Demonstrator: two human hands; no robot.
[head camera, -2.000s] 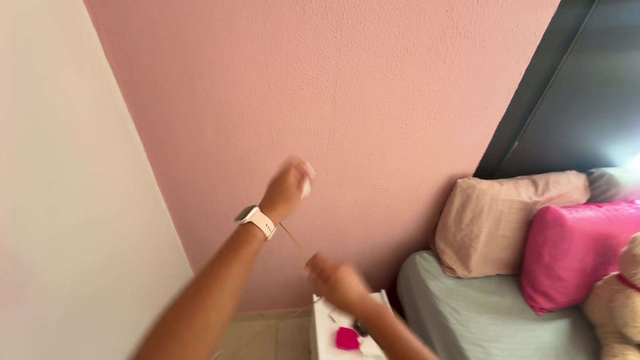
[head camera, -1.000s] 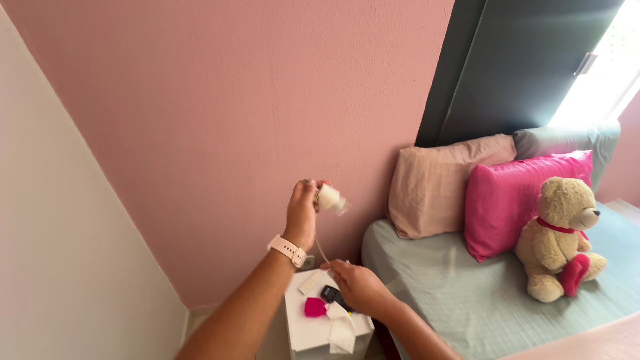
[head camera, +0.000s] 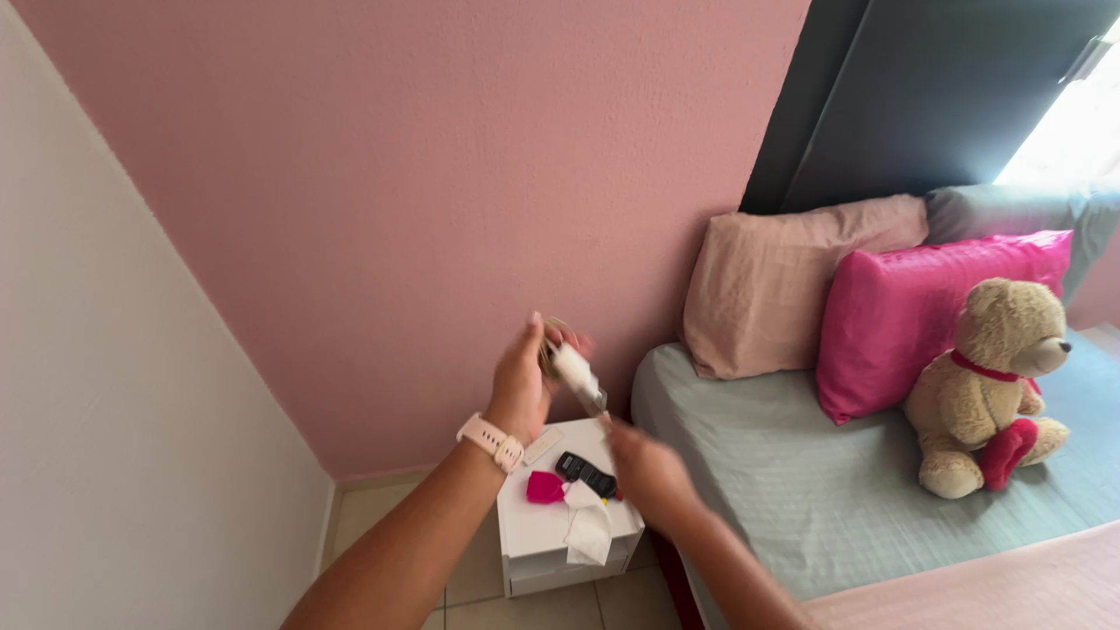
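Observation:
My left hand (head camera: 529, 376), with a pale pink watch strap on its wrist, holds a coiled thin cable (head camera: 549, 350) and a white plug-like piece (head camera: 576, 367), which is blurred. My right hand (head camera: 649, 468) is lower and to the right, its fingertips close to the lower end of the white piece; blur hides what they grip. Both hands are above a white nightstand (head camera: 525, 534). On its top lie a black remote-like device (head camera: 586, 474), a bright pink item (head camera: 544, 487), a white tissue or cloth (head camera: 589, 525) and a flat whitish object (head camera: 543, 446).
A bed with a grey-green sheet (head camera: 752, 455) stands right of the nightstand. It bears a beige pillow (head camera: 770, 289), a bright pink pillow (head camera: 901, 306) and a teddy bear (head camera: 967, 402). A pink wall (head camera: 437, 219) rises behind, and a pale wall (head camera: 131, 394) is at left.
The cable now shows coiled at my left hand; one second ago a length of it hung between both hands. The view has shifted towards the bed since two seconds ago.

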